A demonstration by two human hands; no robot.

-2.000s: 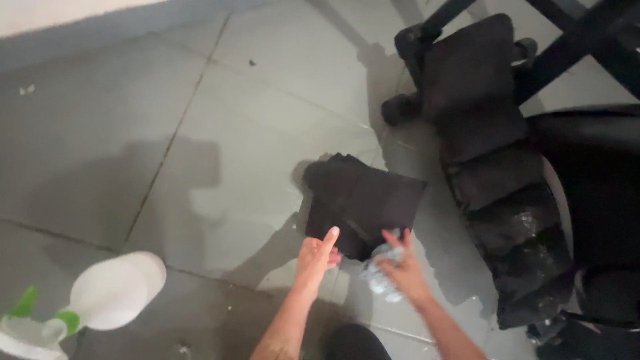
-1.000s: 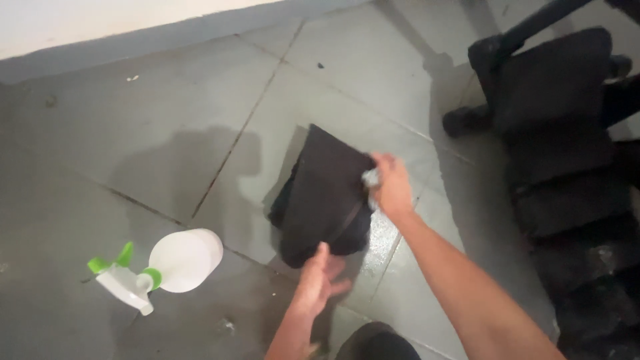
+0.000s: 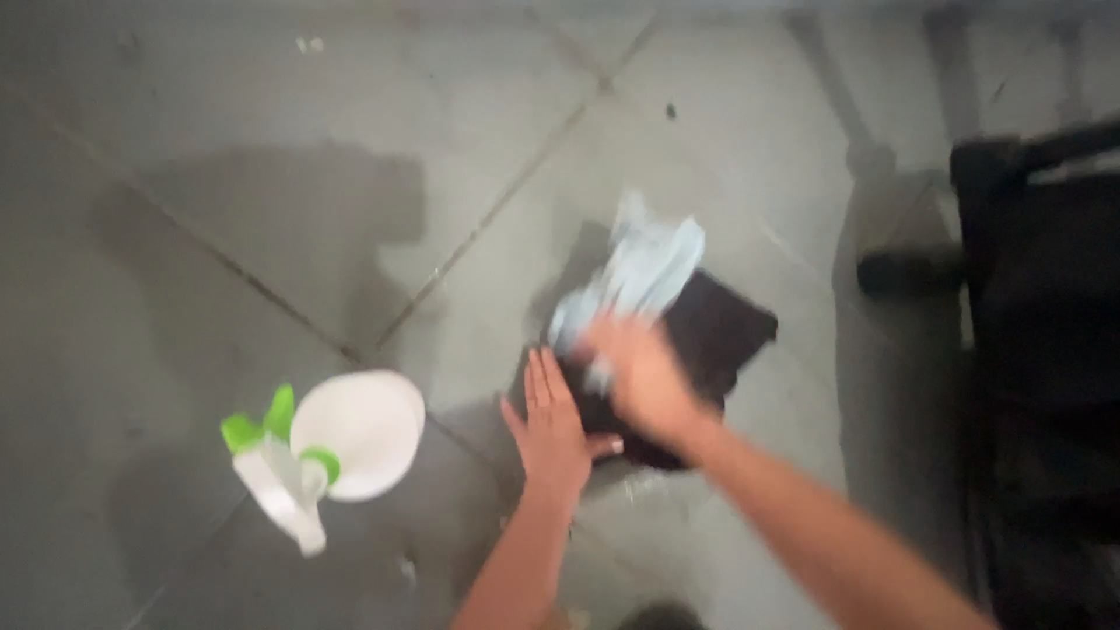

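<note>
A dark, roughly rectangular piece (image 3: 717, 328), whose kind I cannot tell, lies on the grey tiled floor. My left hand (image 3: 556, 429) rests on its left part, fingers spread, holding nothing. My right hand (image 3: 634, 372), blurred, is closed on a pale blue cloth (image 3: 652, 262) over the dark piece. The cloth fans out beyond the fingers and covers the piece's upper left side. To the left, a white spray bottle (image 3: 363, 433) with a green and white trigger head stands or lies on the floor; which one is unclear.
At the right is a large black object (image 3: 1050, 350) with a frame-like upper part and a dark foot or caster (image 3: 906, 271) beside it. Grey floor tiles (image 3: 490, 114) with dark joints and small bits of debris surround the dark piece. Shadows fall across them.
The cloth, bunched in my right hand earlier, is now spread out over the dark piece. My left hand has moved from the piece's lower edge onto its left part. The view has shifted.
</note>
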